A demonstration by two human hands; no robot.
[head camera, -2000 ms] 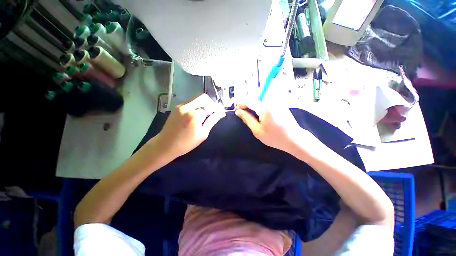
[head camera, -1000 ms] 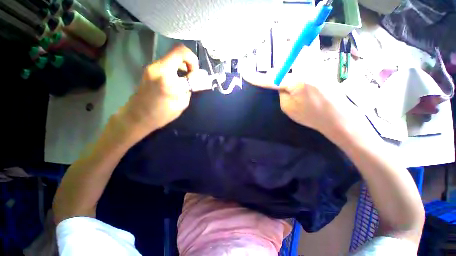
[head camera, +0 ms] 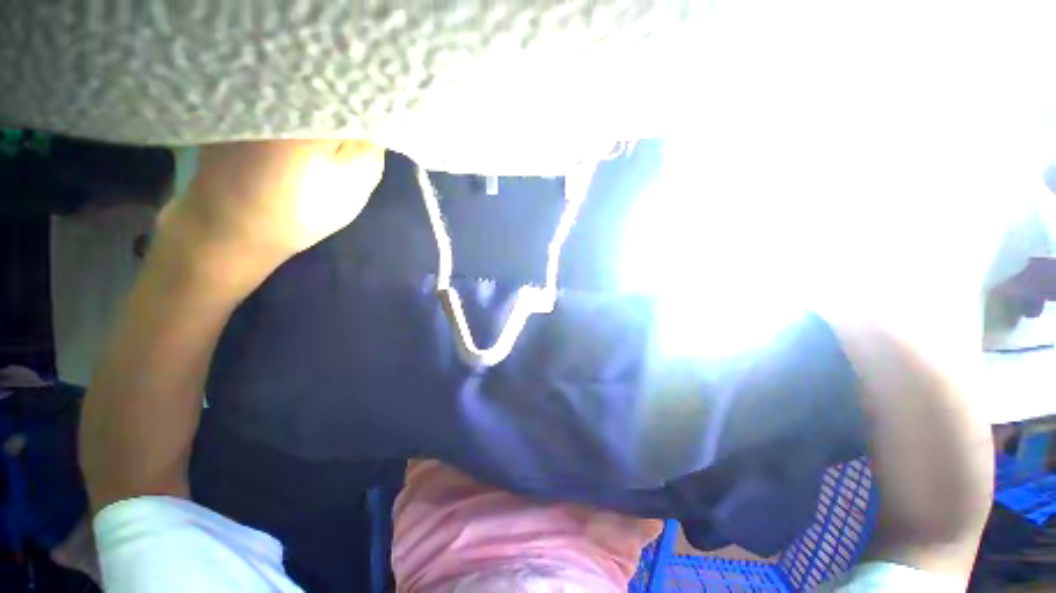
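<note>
The dark navy garment piece (head camera: 382, 359) spreads over the machine bed and hangs over my lap. The white machine head (head camera: 290, 70) fills the top of the view, very close. A thin pale clamp outline (head camera: 492, 353) shows against the cloth below the head. My left hand (head camera: 330, 191) is at the upper left edge of the cloth, partly cut off by the machine head, its fingers hidden. My right forearm (head camera: 926, 429) reaches up on the right, but its hand is lost in white glare.
A blue plastic crate (head camera: 741, 573) stands below at the right. Part of the pale table (head camera: 93, 301) shows at the left. Strong glare covers the upper right. Another blue crate (head camera: 1025, 487) is at the right edge.
The view has moved much closer to the machine head, which now hides the bed and my fingers. Glare has spread over the right side, and the thread spools have almost left view.
</note>
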